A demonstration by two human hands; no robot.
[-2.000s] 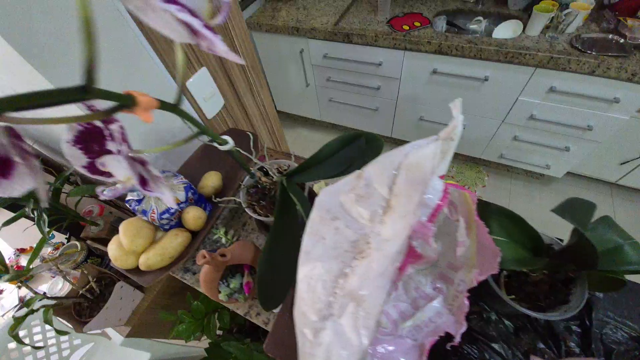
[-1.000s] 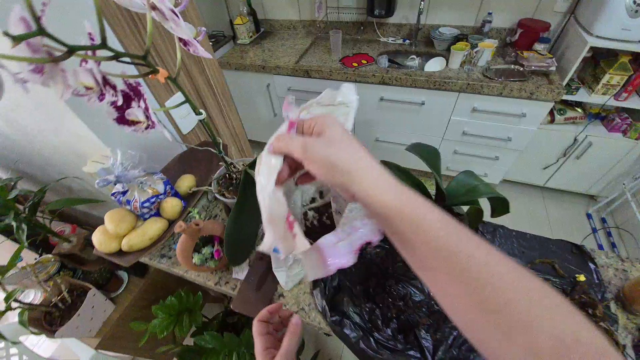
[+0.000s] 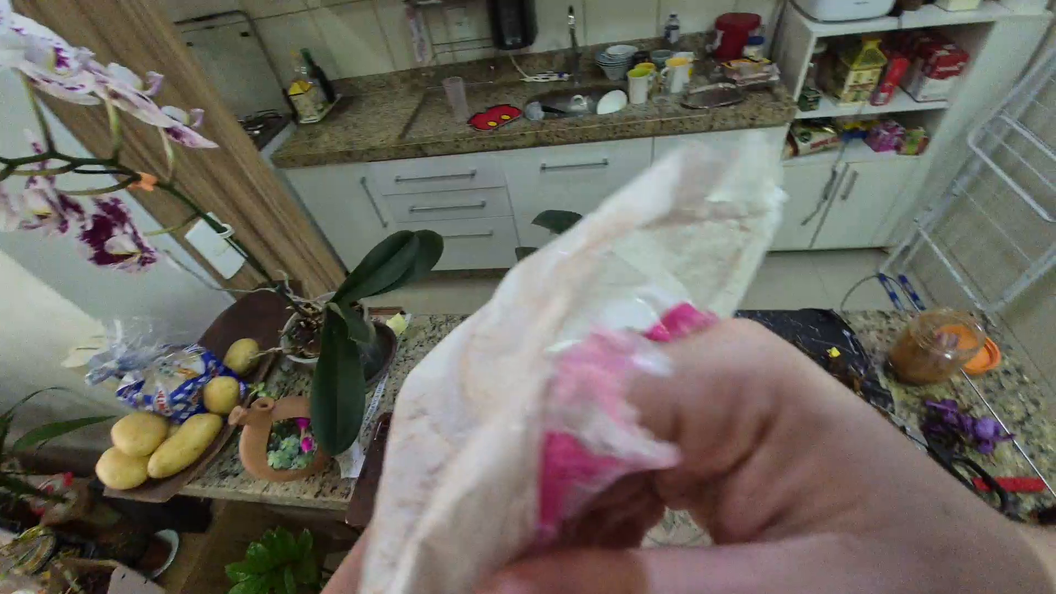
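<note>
Close to the camera, my right hand (image 3: 767, 445) grips a crumpled white and pink plastic bag (image 3: 478, 396), which looks soiled with brownish smears. The bag hides much of the middle of the view. Only a sliver of my left hand (image 3: 346, 569) shows at the bottom, at the bag's lower left edge; its fingers are hidden behind the bag. Left of the bag, an orchid with broad dark green leaves (image 3: 337, 379) stands in a clear pot on the granite counter (image 3: 289, 492). Its stem bears white and purple flowers (image 3: 124, 235).
A terracotta planter with succulents (image 3: 254, 441) stands beside a brown tray of potatoes (image 3: 186, 444). At right are black plastic (image 3: 813, 330), a glass jar of brown contents (image 3: 928, 351), purple flowers (image 3: 969, 429) and a red-handled tool (image 3: 1011, 484). Behind lies a kitchen counter with a sink (image 3: 569, 101).
My right hand has brought the bag closer to the camera. My left hand, seen below the bag one second ago, is now mostly hidden by it.
</note>
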